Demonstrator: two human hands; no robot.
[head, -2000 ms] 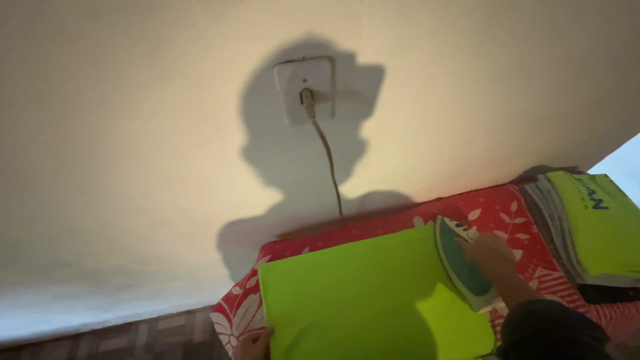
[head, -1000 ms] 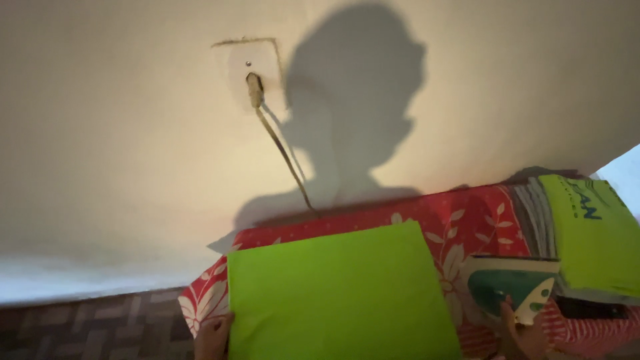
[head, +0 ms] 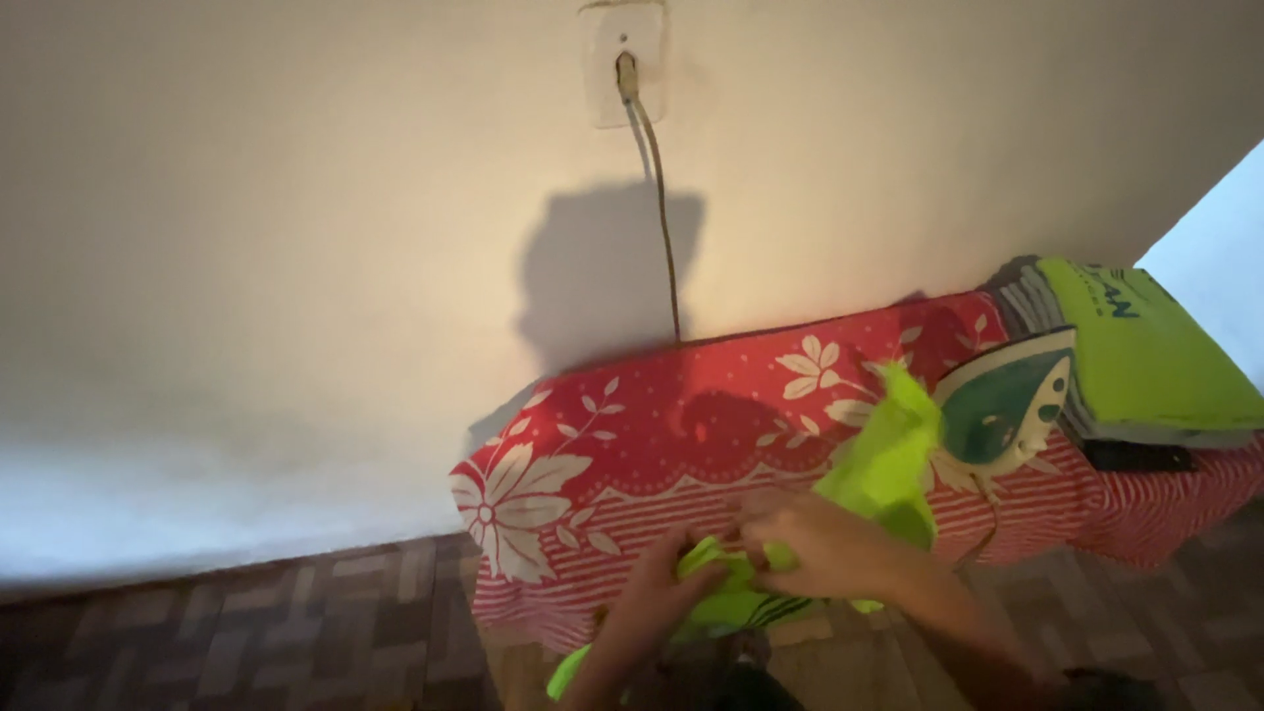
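Observation:
A crumpled neon-yellow cloth garment (head: 884, 454) hangs between and beneath my two hands, over the near edge of a surface covered with a red-and-white floral cloth (head: 632, 425). My left hand (head: 657, 592) grips a gathered part of the garment. Close beside it on the right, my right hand (head: 805, 543) pinches another part. To the right of the garment a white and green electric iron (head: 1002, 405) rests on the red cloth, untouched by either hand.
A stack of folded clothes, neon-yellow on top with printed writing (head: 1145, 355), lies at the right end. A dark flat object (head: 1136, 456) is by its near edge. A cord (head: 664, 217) runs from a wall socket (head: 624, 69) down behind the surface. Patterned flooring (head: 326, 632) shows below.
The yellow garment, spread flat before, is lifted and bunched in both hands. My right hand has left the iron, which now stands by the stack, and has moved in beside my left hand.

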